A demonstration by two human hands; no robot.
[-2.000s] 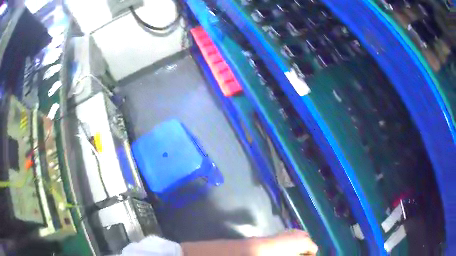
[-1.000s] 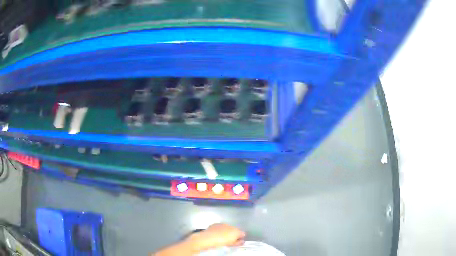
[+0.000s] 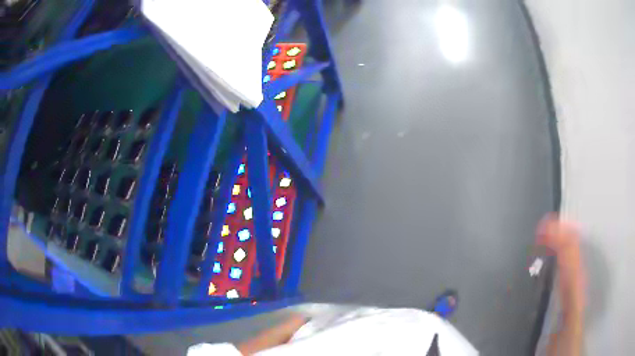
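Orange-red trays (image 3: 224, 268) with rows of small square units, lit white, yellow and blue, lie on the rack's low shelf behind blue bars. My right hand (image 3: 555, 234) is raised at the far right, blurred, well away from the trays; its finger state is unclear. A bare piece of my left forearm shows at the bottom between white cloth; the left hand itself cannot be made out. No held object can be made out.
The blue rack (image 3: 184, 208) fills the left, with dark units (image 3: 99, 219) in rows on green shelves. White sheets (image 3: 216, 45) hang at its end. Grey floor (image 3: 418, 160) and a pale wall (image 3: 599, 125) lie to the right. A blue shoe tip (image 3: 445, 304) shows at the bottom.
The view has swung from the aisle with the blue stool, along the rack, to the rack's end. More lit trays and the white sheets now show. A hand is now raised at the far right.
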